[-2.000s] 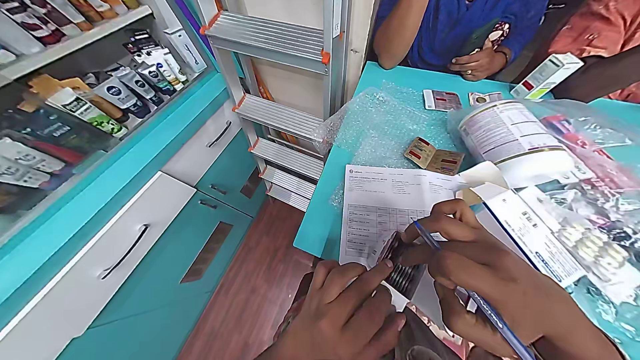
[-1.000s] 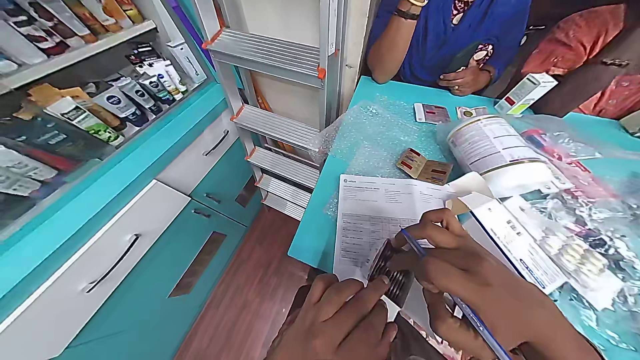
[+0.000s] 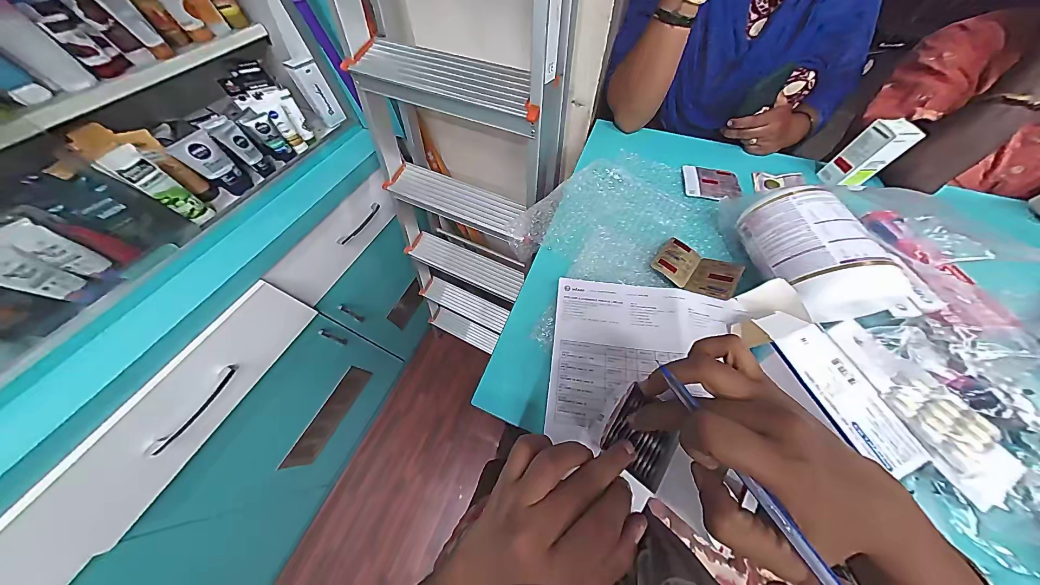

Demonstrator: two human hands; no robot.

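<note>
My left hand (image 3: pixel 552 512) rests at the table's near edge, its fingertips on a dark blister strip of tablets (image 3: pixel 642 443). In my right hand (image 3: pixel 764 439) is a blue pen (image 3: pixel 772 504), held between the fingers, while the fingertips touch the same strip. Beneath the strip lies a printed paper sheet (image 3: pixel 605 349) with a table on it. An opened white medicine box (image 3: pixel 853 390) is just right of the sheet, with a pale blister pack (image 3: pixel 942 414) beside it. What lies under both palms is partly hidden.
Bubble wrap (image 3: pixel 626 219), a folded brown strip (image 3: pixel 697 270), a large white tub (image 3: pixel 821 244), an upright carton (image 3: pixel 873 153) and plastic bags (image 3: pixel 951 276) cover the table. A person in blue (image 3: pixel 747 73) sits across. An aluminium ladder (image 3: pixel 455 195) and drawers (image 3: pixel 195 414) stand to the left.
The person across has lowered the hand beside the table slightly since the oldest frame. My hands stay at the blister strip, the pen still in my right hand.
</note>
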